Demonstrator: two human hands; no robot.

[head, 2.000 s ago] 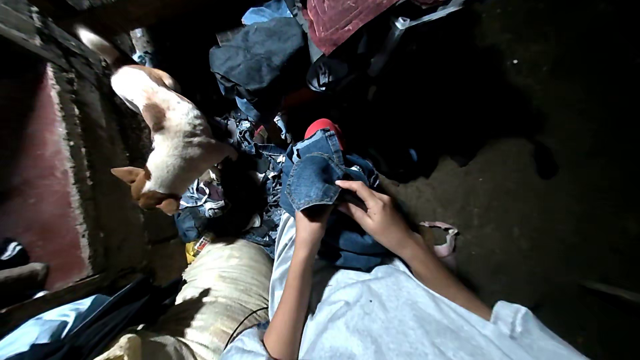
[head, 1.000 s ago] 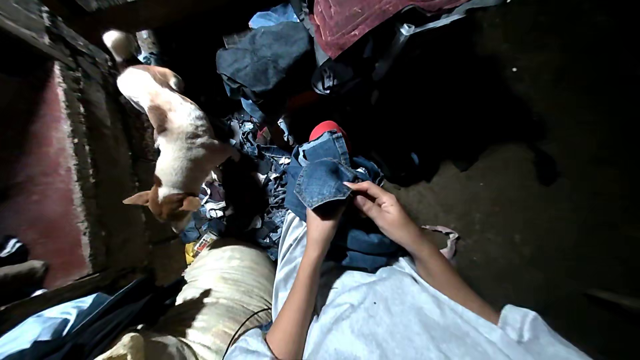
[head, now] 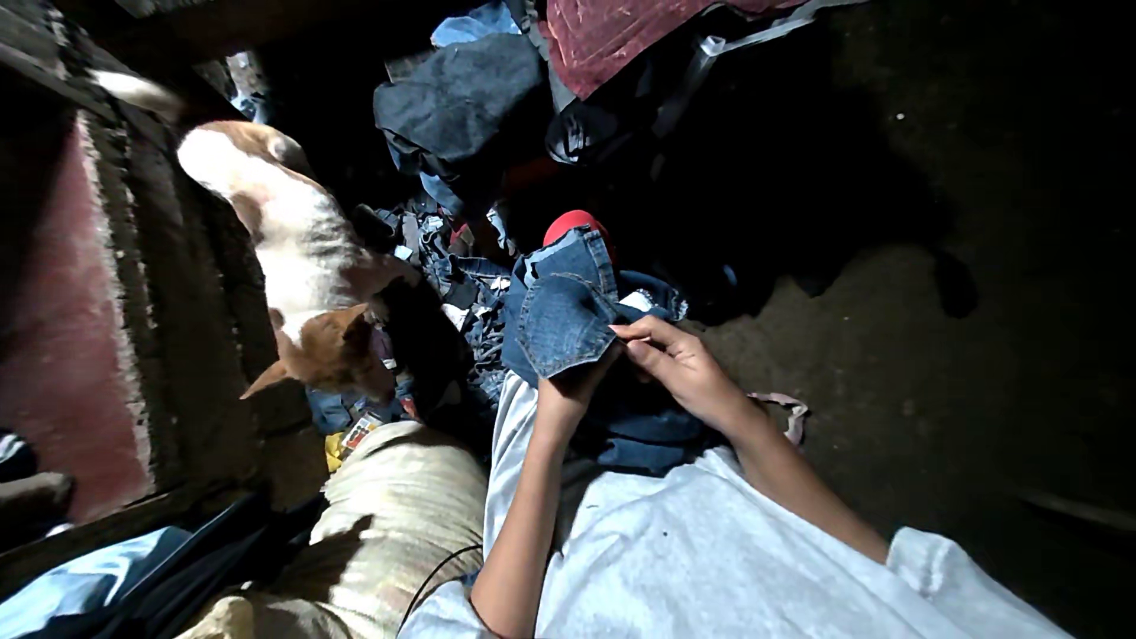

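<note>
A piece of blue denim with a stitched patch pocket (head: 568, 324) lies over my left hand (head: 568, 399), whose fingers are mostly hidden beneath the cloth. My right hand (head: 661, 355) pinches the pocket's lower right edge between thumb and fingertips. More dark blue denim (head: 648, 439) rests on my lap under both hands. A rounded red object (head: 575, 224) shows just behind the denim's top edge; what it is cannot be told.
A white and brown dog (head: 311, 253) stands at the left, head lowered over denim scraps (head: 484, 302). Dark folded cloth (head: 461, 98) and a red cloth (head: 603, 35) lie farther off. A filled cream sack (head: 408, 506) is beside my left leg. A pinkish strap (head: 790, 413) lies at the right.
The dog's head has moved a little right over the scraps. Both hands stay at the denim pocket, with my right fingertips at its right edge.
</note>
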